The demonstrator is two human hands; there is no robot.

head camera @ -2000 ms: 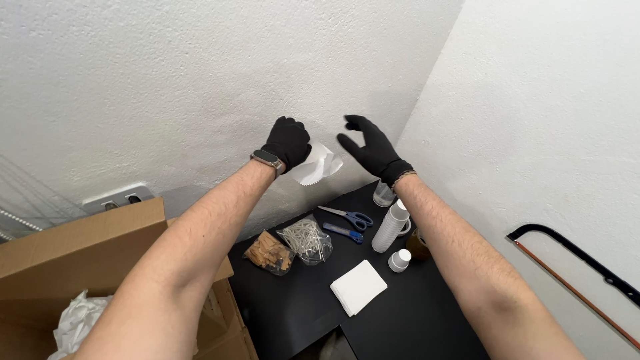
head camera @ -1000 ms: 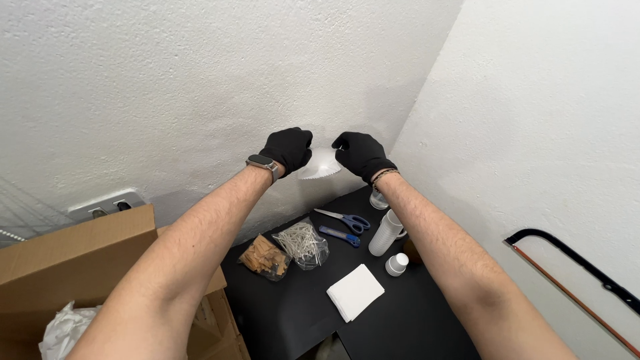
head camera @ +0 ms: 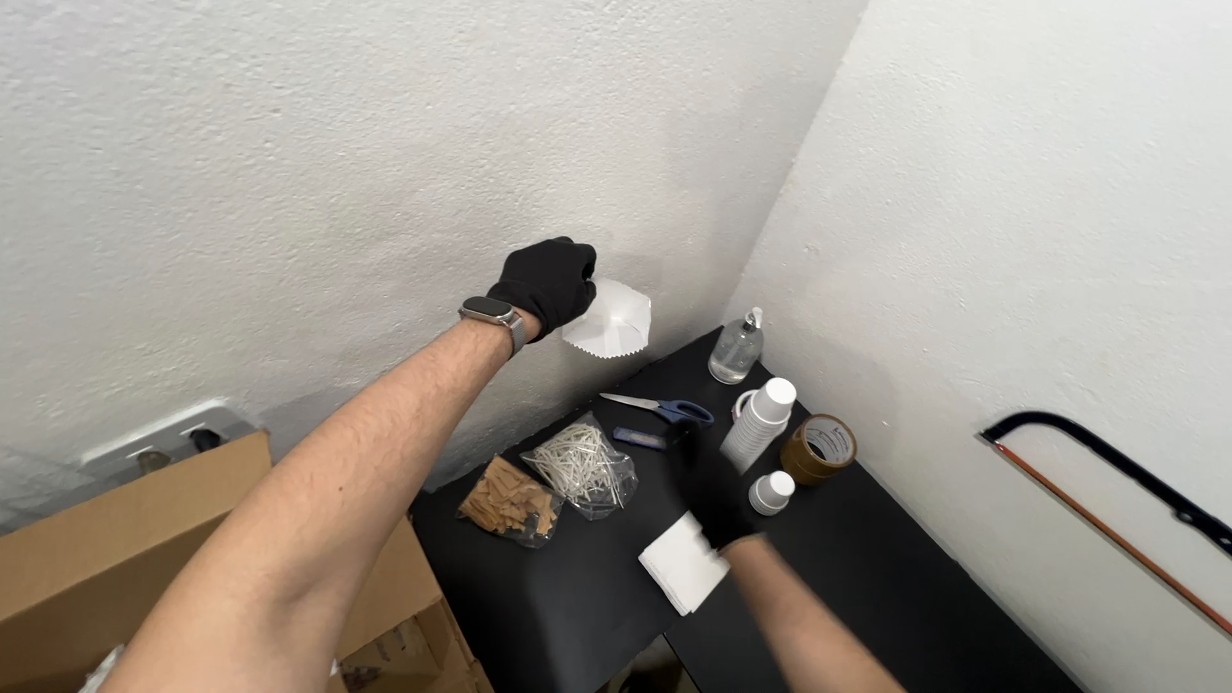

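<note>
In a black glove, my left hand [head camera: 551, 284] grips a white translucent paper or plastic bag with a serrated edge [head camera: 611, 320] in front of the wall. My right hand [head camera: 710, 481], also gloved in black, is blurred over the black table, near a blue utility knife [head camera: 639, 438] and a stack of white paper napkins [head camera: 685, 566]; its fingers are unclear. Blue-handled scissors [head camera: 674, 411] lie just behind. Left of it are a clear bag of white sticks [head camera: 580, 467] and a clear bag of brown pieces [head camera: 510, 500].
Stacked white cups [head camera: 760, 423], a smaller cup stack [head camera: 772, 493], a roll of brown tape [head camera: 819, 449] and a clear pump bottle [head camera: 736, 348] stand at the right. An open cardboard box [head camera: 135, 520] is at the left. A hacksaw [head camera: 1107, 457] is against the right wall.
My right hand has left the translucent bag and moved down over the table. My left hand still holds the bag by the wall.
</note>
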